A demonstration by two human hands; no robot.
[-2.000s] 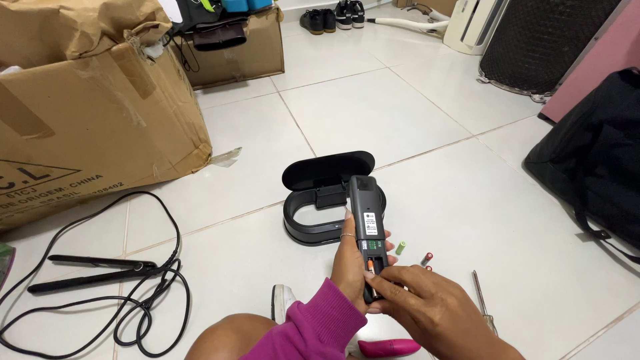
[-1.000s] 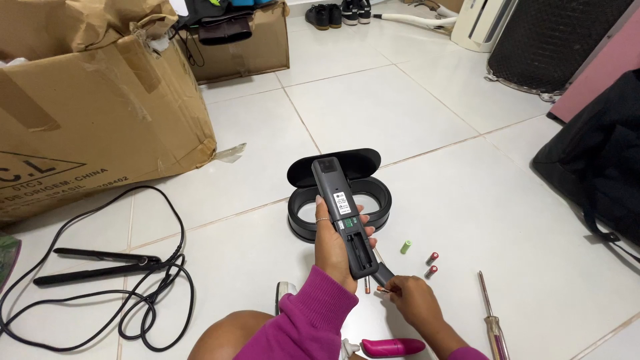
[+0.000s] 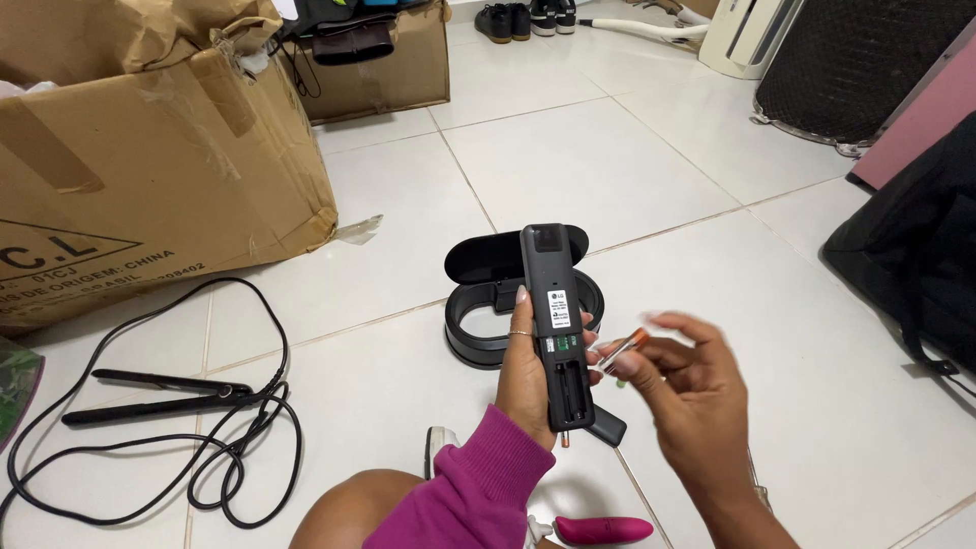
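Note:
My left hand holds an LG remote control back side up, its battery compartment uncovered and empty. To the right of it, my right hand pinches a small battery with an orange end between thumb and fingers. A dark battery cover lies on the floor beside the remote's lower end. The tip of another battery shows just below the remote. Part of a green battery is visible between the hands. Behind the remote is a black oval stand-like object with a raised oval part.
A hair straightener with a looped cord lies at left, near a large cardboard box. A magenta object lies at the bottom. A black bag stands at right. Shoes and a second box are at the back.
My right hand has risen from the floor beside the remote and now holds a battery. Two seconds ago an orange battery was in the compartment; a second ago the compartment was empty.

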